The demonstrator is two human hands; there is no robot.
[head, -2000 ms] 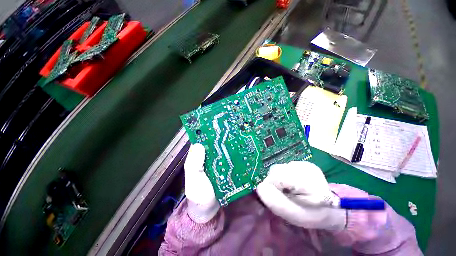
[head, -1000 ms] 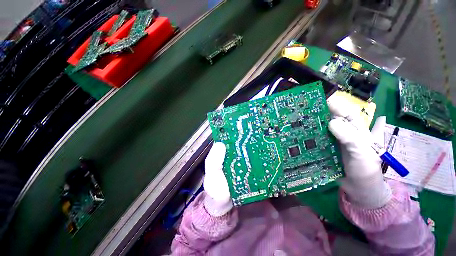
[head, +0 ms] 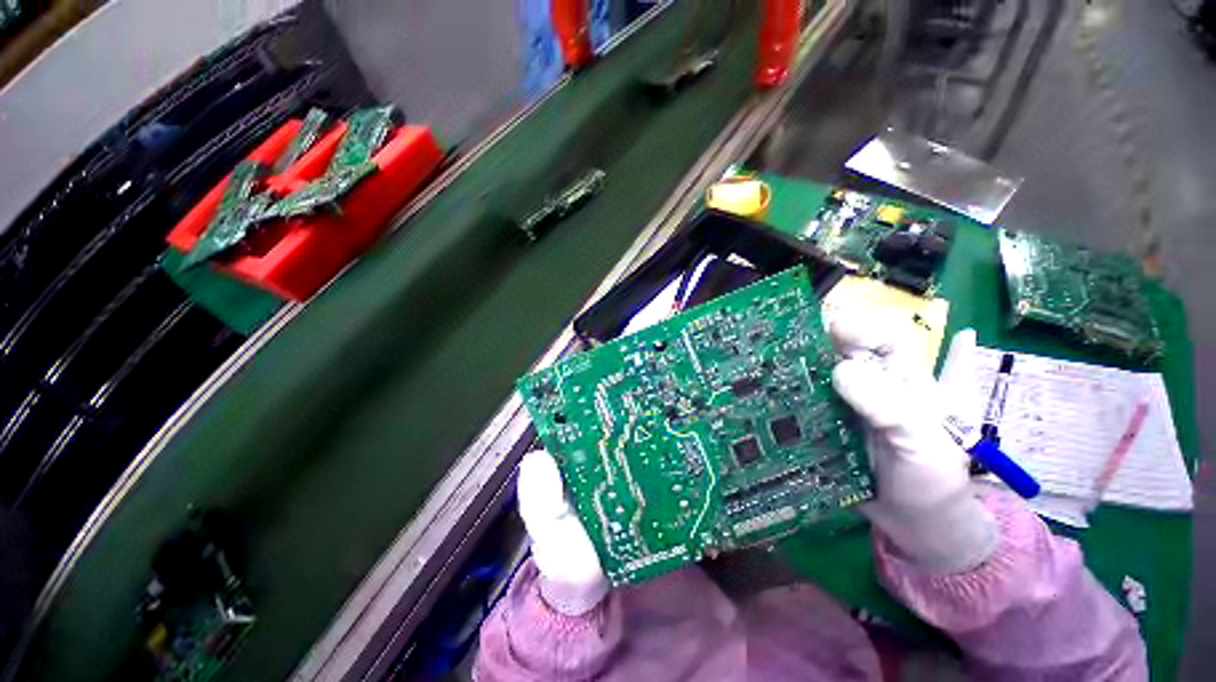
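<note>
A green circuit board (head: 700,433) is held up in front of me, its flat side with pale traces and two small dark square chips facing me. My left hand (head: 558,533), in a white glove, grips its left edge near the lower corner. My right hand (head: 907,446), also gloved, grips its right edge. A marker pen with a blue end (head: 1003,469) sticks out from my right hand towards the right. The fingers behind the board are hidden.
The green conveyor belt (head: 360,386) at left carries several boards. Beyond it is a red bin (head: 327,253) with boards. A black tray (head: 600,313), yellow note sheet (head: 914,313), record sheets (head: 1067,426), yellow cup-like item (head: 738,199) and more boards (head: 1078,291) lie on the green table.
My right hand has moved from the board's lower edge up to its right edge and now grips it there. The pen end has swung lower right. The view has shifted.
</note>
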